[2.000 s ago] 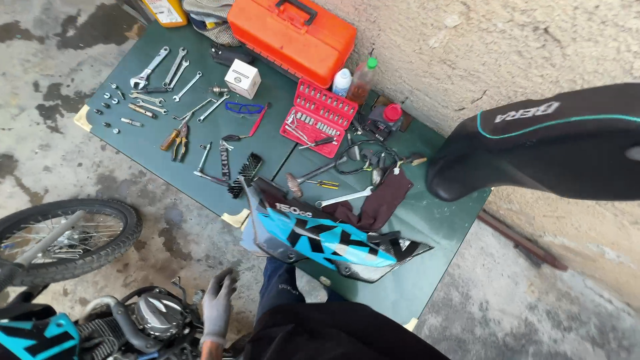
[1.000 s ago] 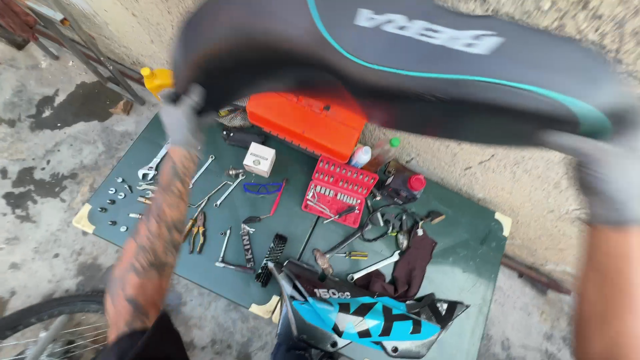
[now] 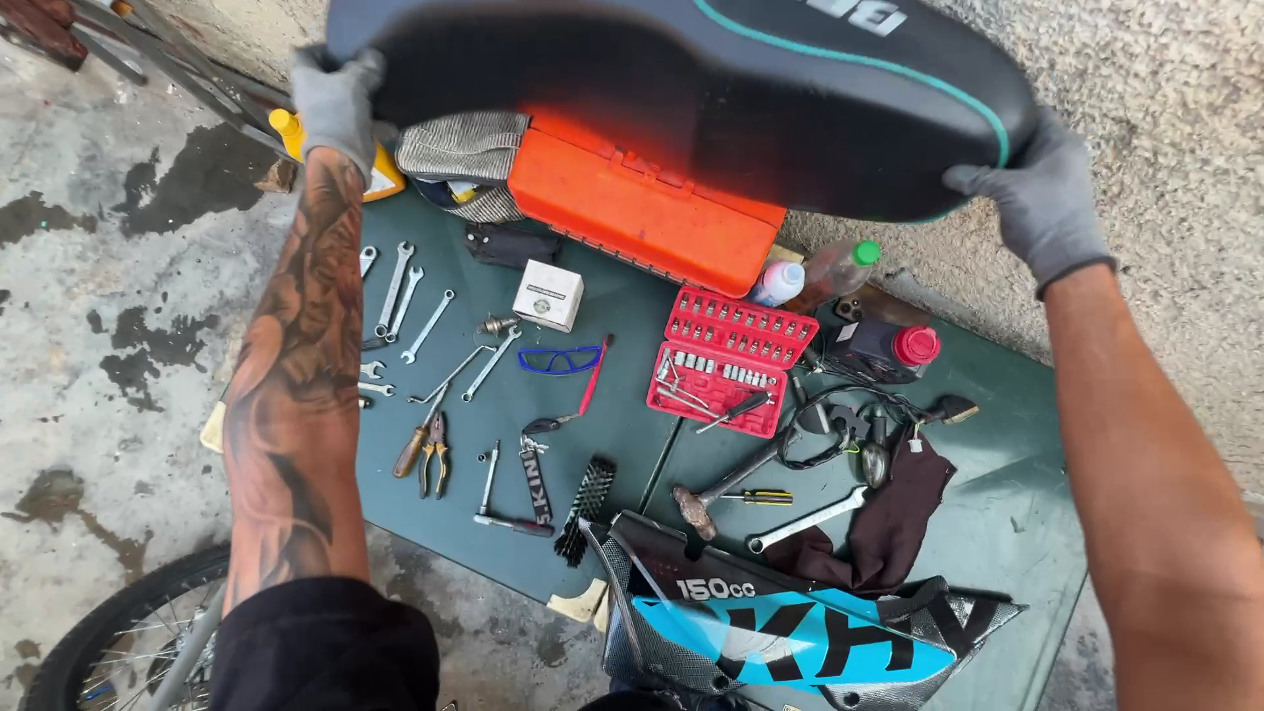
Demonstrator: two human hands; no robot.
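A black motorcycle seat [image 3: 592,89] with a teal stripe is held up by its two ends above an orange toolbox [image 3: 642,202]. My left hand [image 3: 341,109], in a grey glove, grips the seat's left end. The right end is in my right hand [image 3: 1047,193], gloved too, with the thumb along the lower edge. Below lies the green table [image 3: 612,415] with a red socket set [image 3: 726,365], pliers [image 3: 434,454], a hammer [image 3: 696,509], a combination wrench [image 3: 810,518] and blue-framed safety glasses [image 3: 558,360]. A blue and black motorcycle side panel [image 3: 790,632] rests at the near edge.
Bottles, among them a dark one with a red cap [image 3: 879,351], stand near the rough wall [image 3: 1165,89]. A yellow bottle [image 3: 385,178] is by my left wrist. A motorcycle wheel [image 3: 128,632] is at the lower left, and metal bars [image 3: 188,69] are at the upper left.
Two seconds ago the seat stood at the table's right end and one gloved hand was low by the motorcycle. Both hands now hold the seat raised over the table's far side.
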